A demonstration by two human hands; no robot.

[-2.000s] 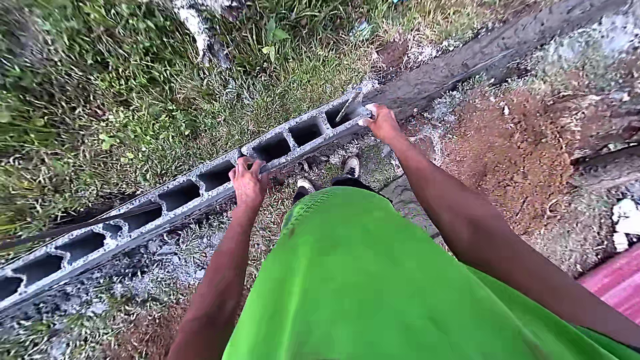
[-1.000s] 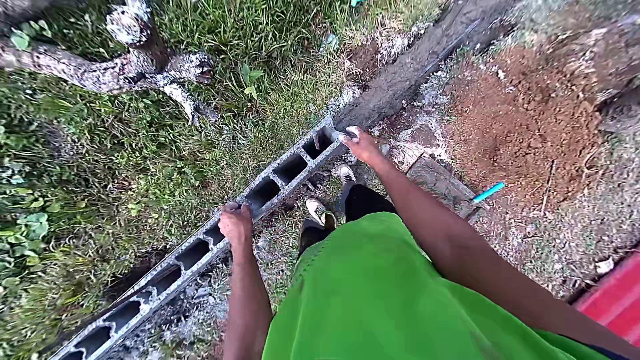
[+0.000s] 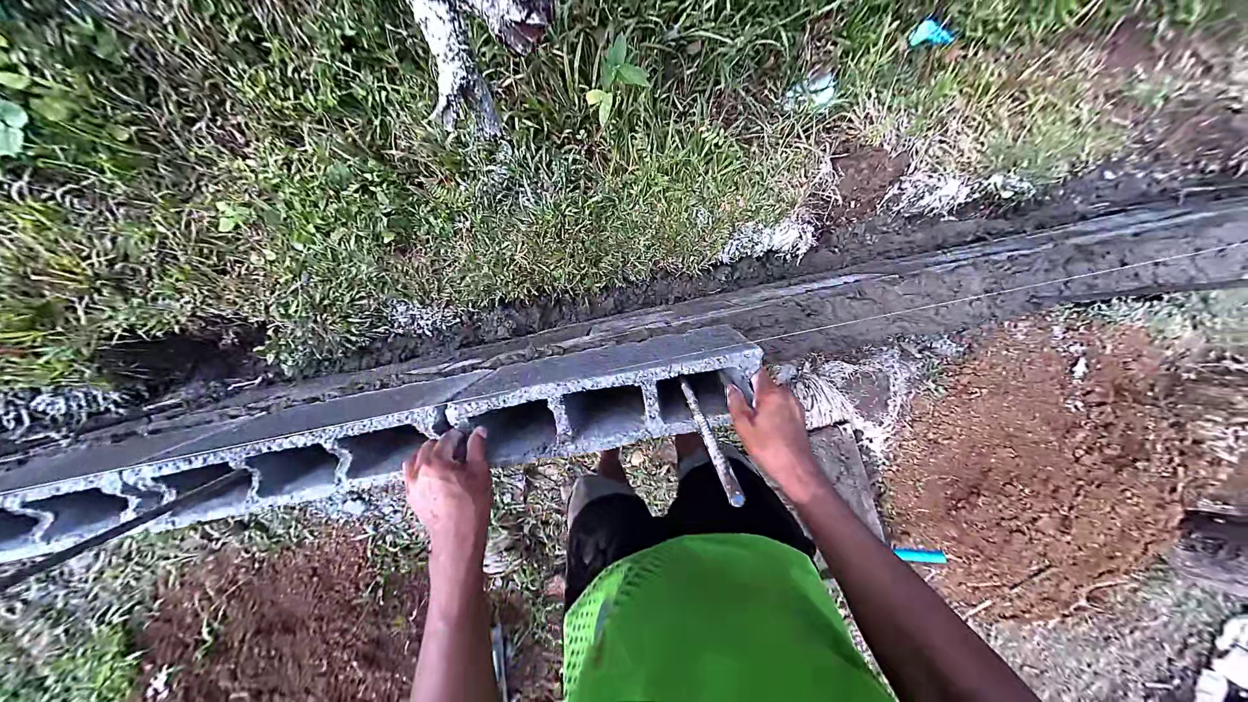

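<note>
A hollow concrete block (image 3: 604,414) lies at the right end of a row of hollow concrete blocks (image 3: 292,468), its open cores facing up. My left hand (image 3: 450,478) grips its left end, at the joint with the neighbouring block, fingertips over the edge. My right hand (image 3: 768,424) grips the end web at its right, fingers partly inside the last core. A steel reinforcing bar (image 3: 717,453) sticks up out of a core near my right hand. A thin string line (image 3: 994,294) runs along the row's far side.
A grey mortar strip (image 3: 975,283) continues rightward from the blocks. Another bar (image 3: 117,531) rises from the row at lower left. Red soil piles (image 3: 1033,468) lie at right and lower left. A blue pipe piece (image 3: 919,556) is right of my legs. Grass and a tree trunk (image 3: 458,78) lie beyond.
Both hands remain on the same end block. The view has swung, so the row now lies flatter across it, and the bar in the core shows more plainly.
</note>
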